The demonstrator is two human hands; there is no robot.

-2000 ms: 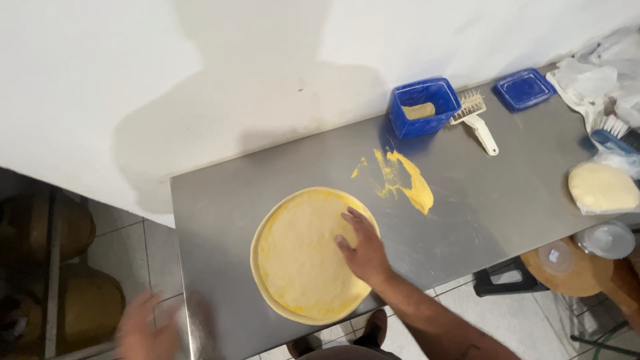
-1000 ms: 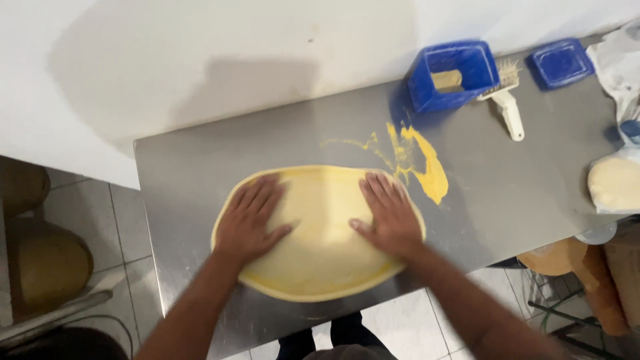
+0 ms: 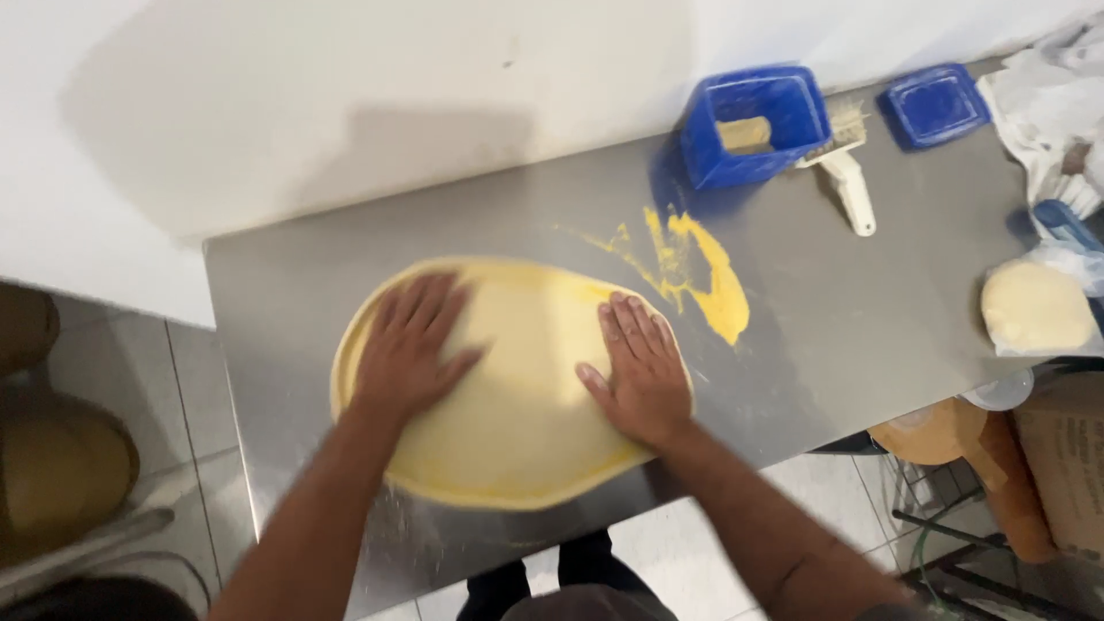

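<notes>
A flat sheet of dough point(image 3: 517, 405), wider than it is deep and with a raised rim, lies on the steel table point(image 3: 828, 345). My left hand point(image 3: 414, 345) rests palm down on its left part, fingers spread. On the right part lies my right hand point(image 3: 640, 366), palm down, its fingertips near the rim and its thumb apart. Neither hand grips anything. Yellow flour or meal point(image 3: 720, 293) is smeared on the steel to the upper right of the dough.
Against the wall stands a blue plastic container point(image 3: 759, 129) with something pale inside. Beside it are a white spiked dough docker point(image 3: 849, 185) and a blue lid point(image 3: 937, 105). A dough ball point(image 3: 1035, 306) on plastic and white bags point(image 3: 1056, 103) lie at the right; a cardboard box point(image 3: 1065, 466) is below.
Two seconds ago the dough was nearly round, with only my right hand on it and my left hand off the table. Both hands now lie on it, and it is stretched sideways.
</notes>
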